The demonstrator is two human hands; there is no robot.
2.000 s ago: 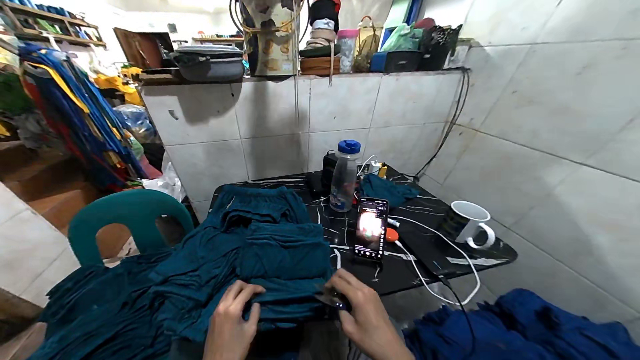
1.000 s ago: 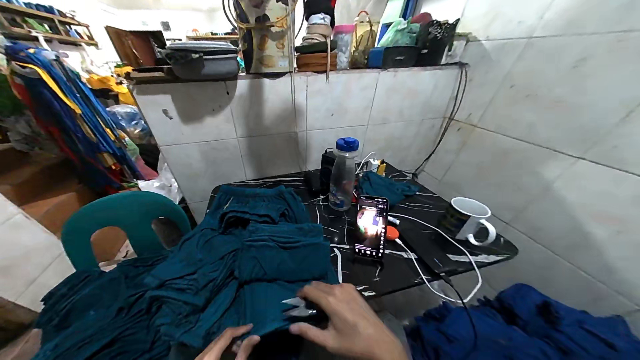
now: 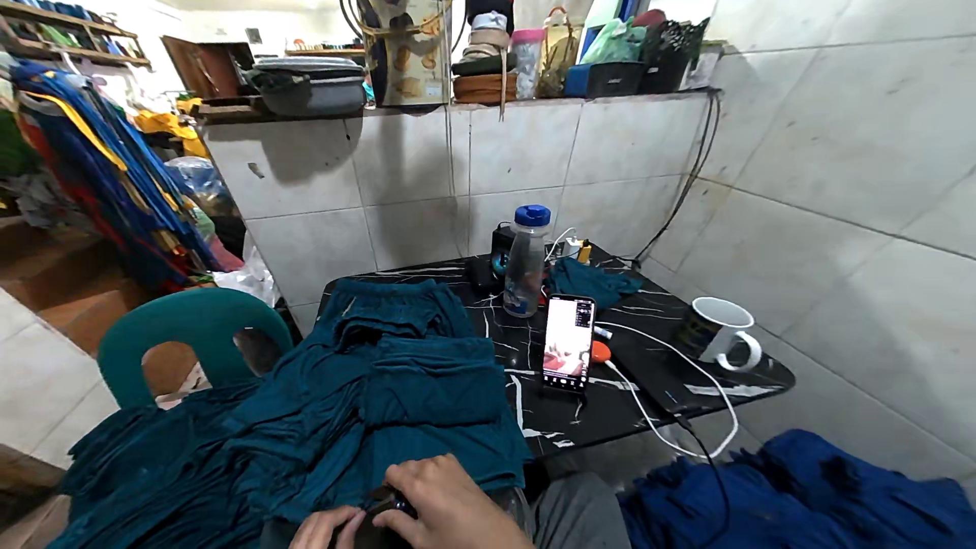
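Note:
My right hand (image 3: 450, 503) is closed round a small dark-handled cutting tool (image 3: 390, 502), likely snips, at the near edge of the teal cloth. Its blades are mostly hidden. Close beside it on the left, my left hand (image 3: 328, 528) has its fingers bent over dark fabric at the bottom of the view; whether they pinch it is hidden. Folded and bunched teal garments (image 3: 435, 396) spread from the black marble-patterned table (image 3: 549, 427) down to the left. A lit phone (image 3: 568, 343) stands upright to their right.
A clear bottle with a blue lid (image 3: 526, 263) stands behind the phone. White cable (image 3: 713, 374), a power bank (image 3: 640, 374) and a mug (image 3: 713, 332) are at the right. Blue fabric (image 3: 801, 496) lies lower right, a green chair (image 3: 191, 335) left, a tiled wall (image 3: 412, 168) behind.
Both hands have moved down toward the bottom edge of the view and closer together. The tool's metal blades, visible a second ago, are now mostly hidden. The phone's screen picture has changed.

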